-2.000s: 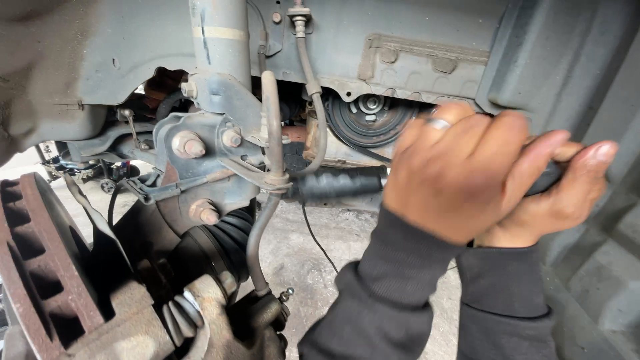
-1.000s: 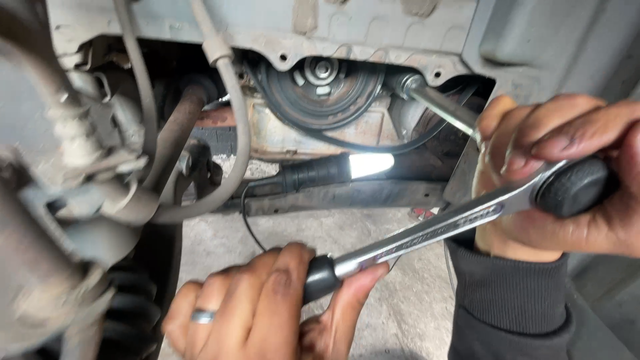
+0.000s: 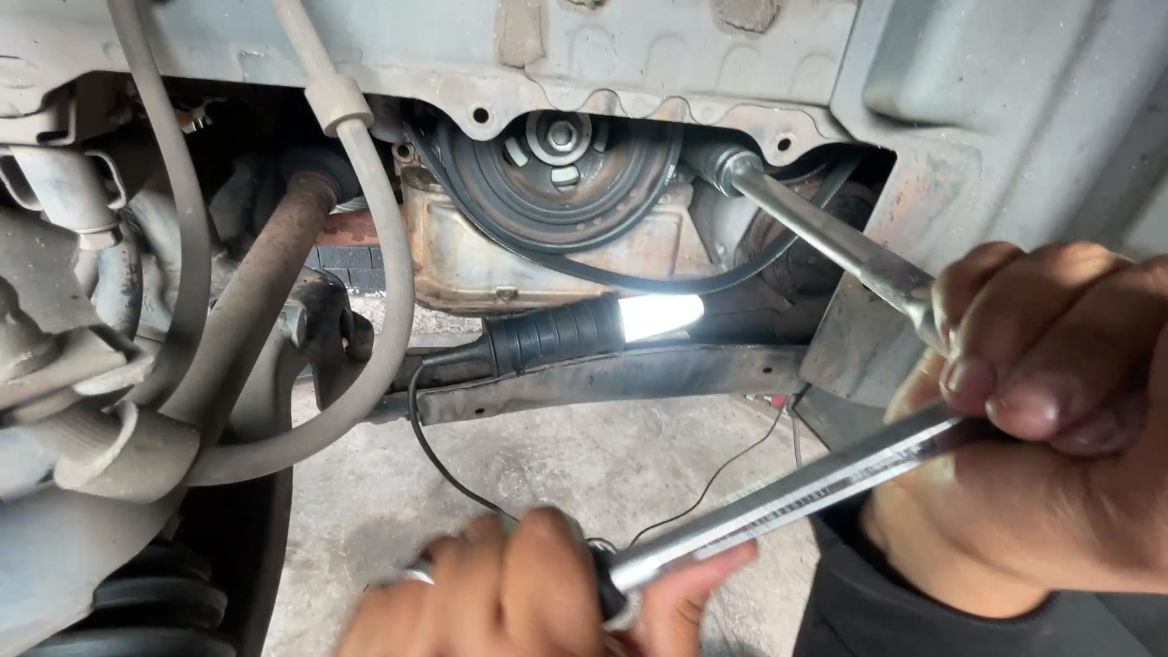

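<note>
My left hand (image 3: 520,589), blurred and wearing a ring, grips the black handle of a long steel ratchet or torque wrench (image 3: 776,502). The wrench slants up to the right, where my right hand (image 3: 1049,365) wraps around its head end and hides it. From that hand a steel extension bar (image 3: 830,228) runs up and left to a socket (image 3: 730,169), which sits beside the crankshaft pulley (image 3: 557,192) near the drive belt (image 3: 675,278). What the socket sits on is hidden.
A lit work lamp (image 3: 566,333) with a black grip lies along a metal crossmember (image 3: 620,379), its cable hanging down. Brake hoses (image 3: 388,274) and a rusty drive shaft (image 3: 265,283) cross the left side. Grey inner bodywork (image 3: 995,182) bounds the right; concrete floor (image 3: 365,529) shows below.
The view has shifted strongly toward the pulley since two seconds ago. My hands, close together then, are now apart along the wrench. Since one second ago, my right hand covers the wrench's head.
</note>
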